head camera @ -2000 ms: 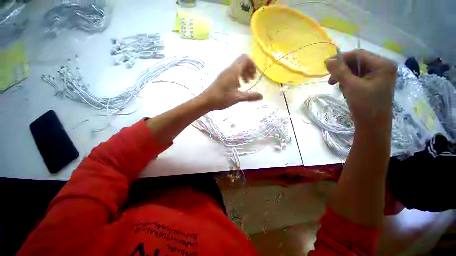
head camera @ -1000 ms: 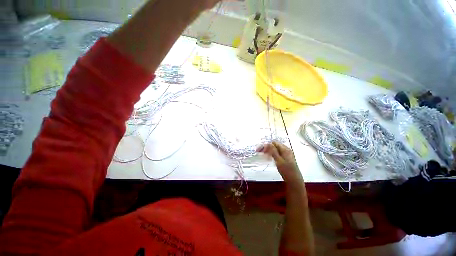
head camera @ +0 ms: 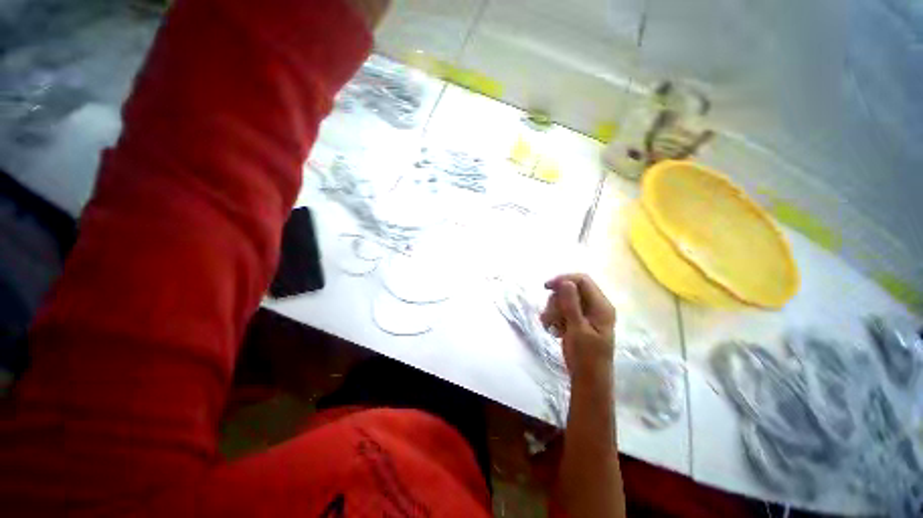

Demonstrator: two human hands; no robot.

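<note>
My right hand (head camera: 582,309) is raised over the working bundle of leads (head camera: 651,390), fingers bent together; blur hides whether a strand is pinched in it. The bundle's pale strands show on both sides of my right wrist near the table edge. My left arm reaches up across the upper left; only a sliver of wrist shows at the top edge and the hand is cut off. A thin looped lead (head camera: 403,332) lies on the table left of centre.
A yellow basket (head camera: 663,253) stands right of centre, a cream holder (head camera: 648,137) behind it. Coiled cable hanks (head camera: 779,405) lie at lower right. A phone (head camera: 298,258), short leads (head camera: 455,170) and a yellow label (head camera: 533,162) lie left and beyond.
The view has turned and tilted, so the basket and hanks sit further right. My left hand has left the picture since two seconds ago. My right hand is now raised above the bundle.
</note>
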